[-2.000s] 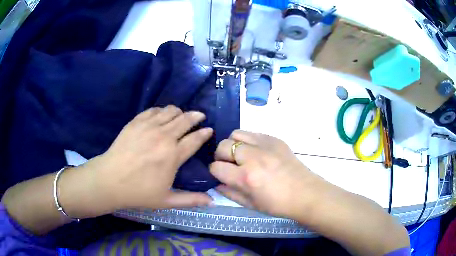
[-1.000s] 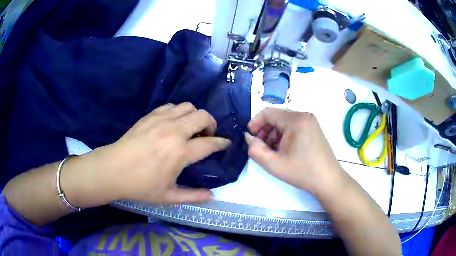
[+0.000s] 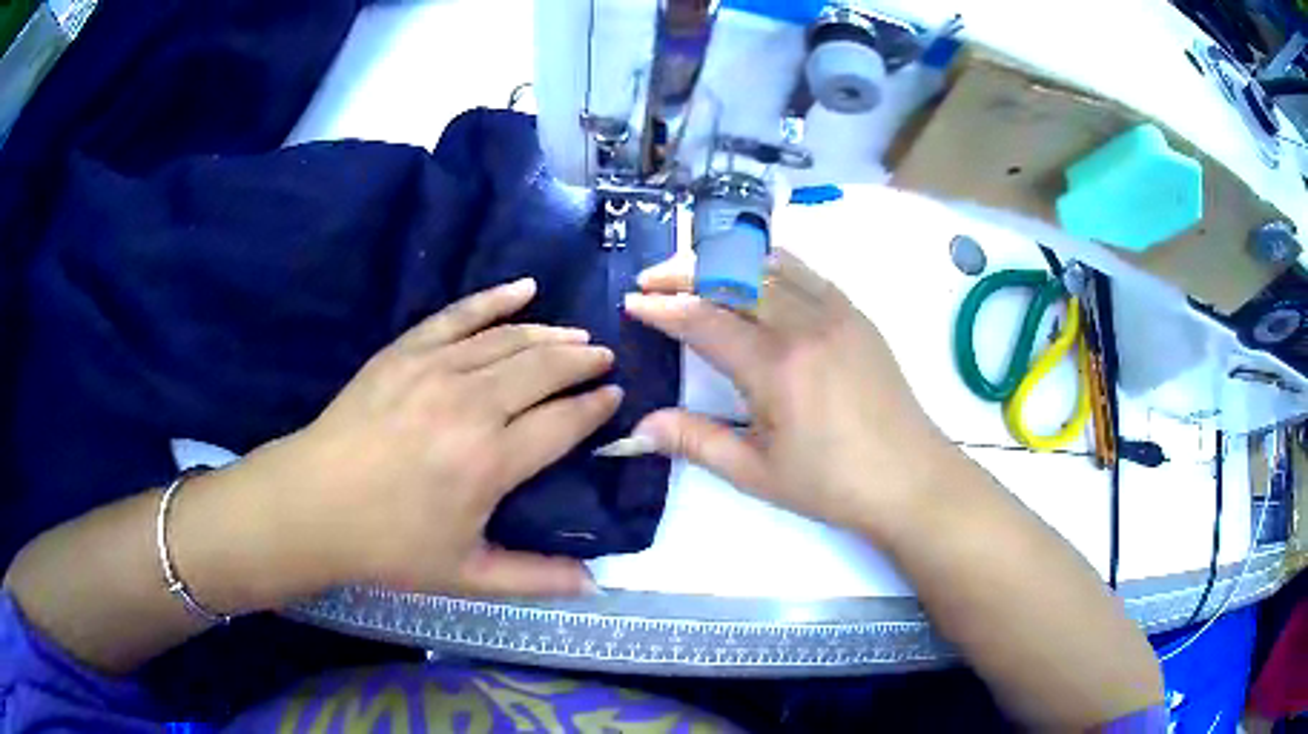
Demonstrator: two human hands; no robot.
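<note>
A dark navy garment (image 3: 287, 273) lies on the white machine table, its hem edge (image 3: 653, 373) running under the presser foot (image 3: 614, 230). My left hand (image 3: 445, 430) lies on the cloth with fingers spread, palm down, left of the hem. My right hand (image 3: 803, 387) is at the hem's right edge, its fingertips on the cloth just below the foot and its thumb on the band lower down. A grey-blue cylindrical attachment (image 3: 732, 265) hangs right of the foot and covers part of the right fingers.
Scissors with green and yellow loops (image 3: 1047, 359) lie right, beside slim dark and orange tools (image 3: 1099, 387). A small grey oval piece (image 3: 968, 254) is near them. A turquoise block (image 3: 1133, 189) sits on a brown holder (image 3: 990, 136). A ruler strip (image 3: 689, 637) follows the front edge.
Since one second ago, my right hand has gone from pinching the hem edge to lying on it with thumb and fingers apart. The hem lies flatter. The whole view has shifted slightly.
</note>
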